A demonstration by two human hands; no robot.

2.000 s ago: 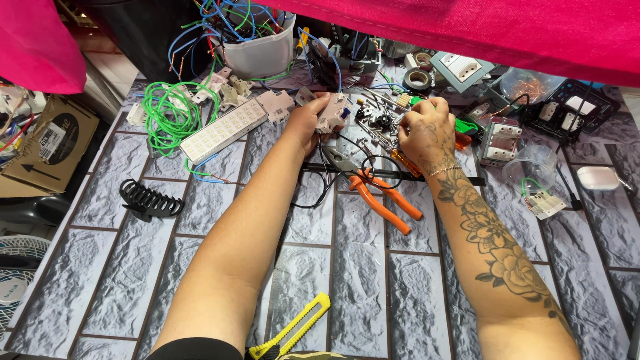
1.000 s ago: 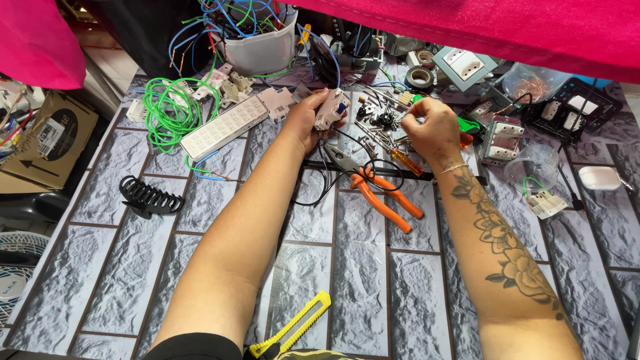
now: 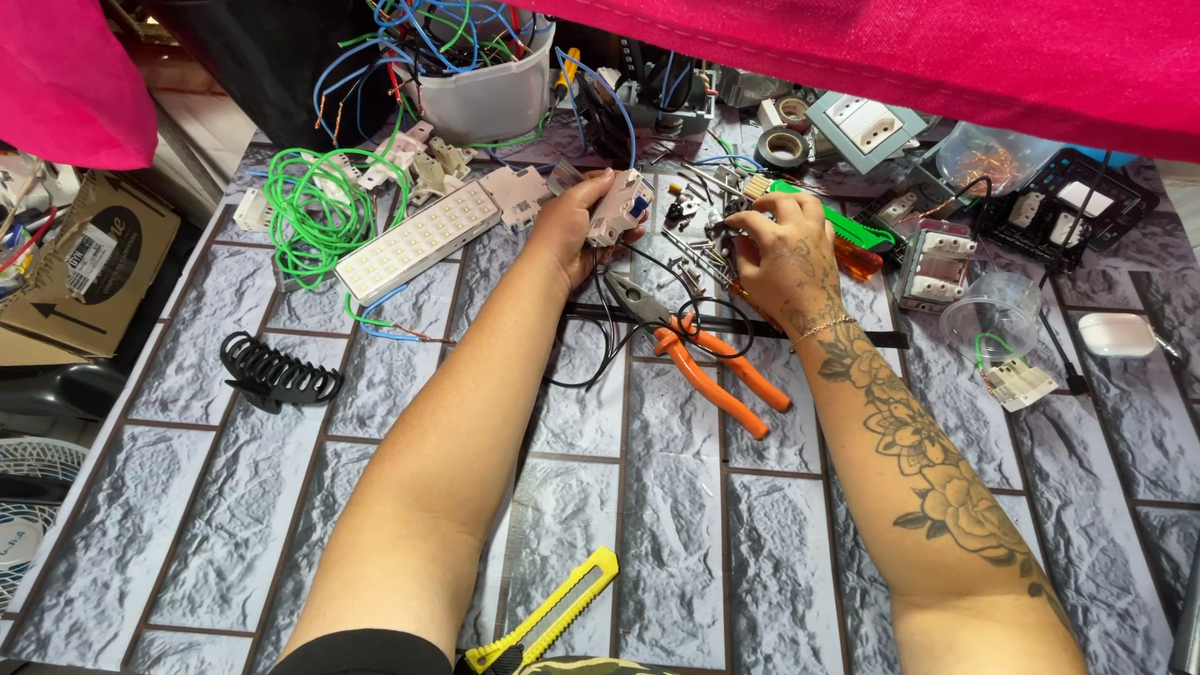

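My left hand [image 3: 574,225] holds a white circuit breaker [image 3: 621,208] with a blue part, upright between thumb and fingers. To its right, my right hand [image 3: 783,248] has its fingers bent down into a pile of screws and small metal parts [image 3: 689,248]; whether it grips one of them is hidden. Pliers with orange handles [image 3: 717,375] lie below and between the hands, a thin black cable [image 3: 600,361] looped around them. Beside the right hand are a green-handled tool [image 3: 858,230] and a screwdriver's orange handle [image 3: 855,258].
An LED emergency light [image 3: 422,239], coiled green wire [image 3: 314,216] and a black hair claw [image 3: 279,370] lie left. A tub of wires [image 3: 487,94] stands behind. Right are socket modules [image 3: 937,267], a clear cup [image 3: 994,314] and an earbud case [image 3: 1117,335]. A yellow utility knife [image 3: 553,609] lies near the front edge.
My right hand was raised slightly off the pile one second ago and is now down at it. The breaker in my left hand has been turned since two seconds ago.
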